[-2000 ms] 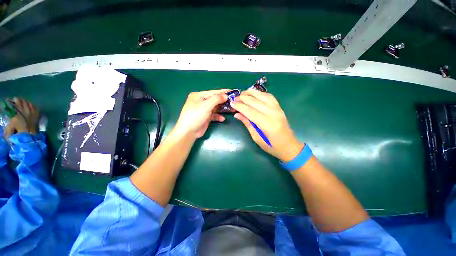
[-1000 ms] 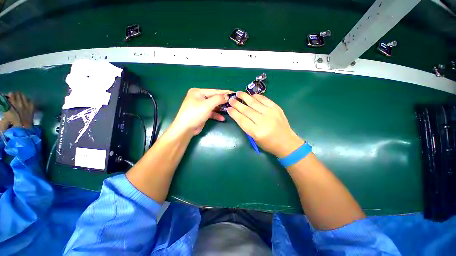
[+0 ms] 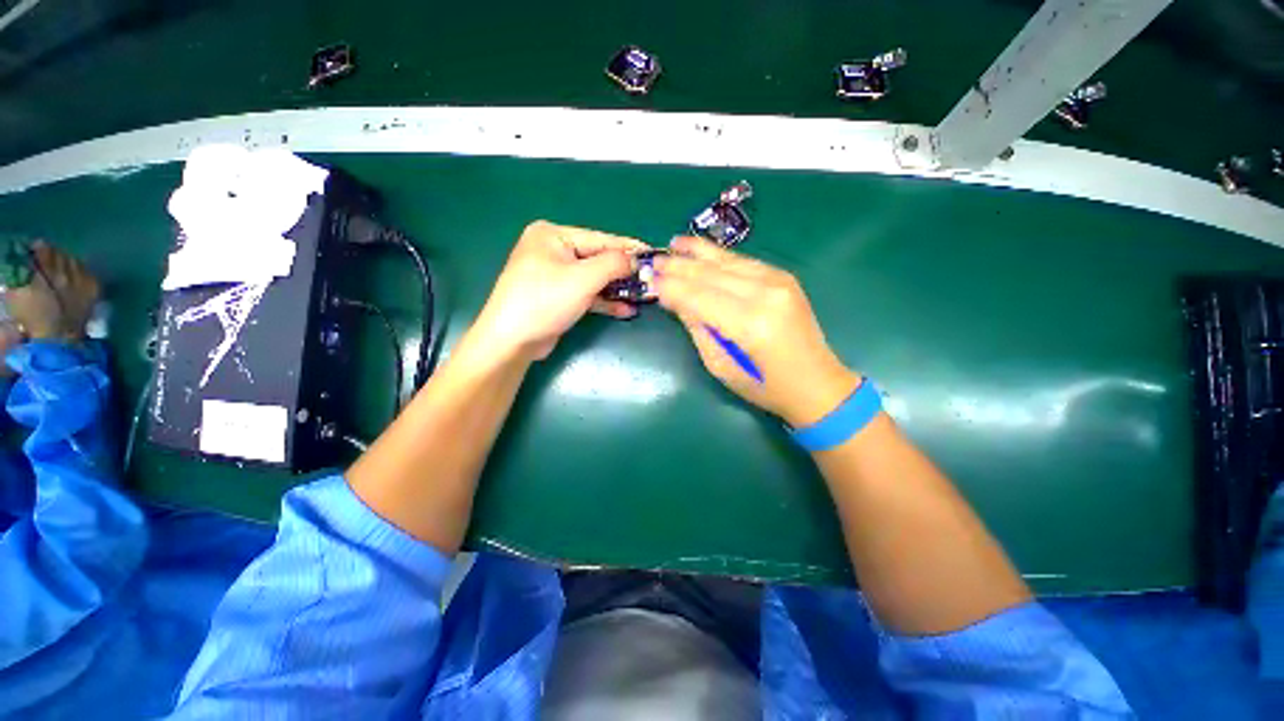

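A small dark smartwatch unit [image 3: 637, 282] with a pale, silvery inside is held above the green mat, between my two hands. My left hand [image 3: 561, 286] grips it from the left with thumb and fingers. My right hand [image 3: 746, 317] holds a blue pry stick [image 3: 735, 355], whose end sticks out below the palm; its tip is hidden by the fingers at the unit. A waiting unit [image 3: 721, 223] lies on the mat just beyond my right hand, with a small silvery piece sticking out from its upper corner.
A black powered box [image 3: 240, 331] with torn white paper and cables stands at left. A white rail [image 3: 563, 134] with a slanting post [image 3: 1035, 85] crosses beyond. Several dark units lie on the belt. Another person's hand [image 3: 57, 293] is at far left, a ridged black item [image 3: 1232, 423] at far right.
The belt units have shifted left and farther away in the picture. My right fingers have shifted slightly over the unit, and the blue stick's angle has changed. Both hands stay around the unit.
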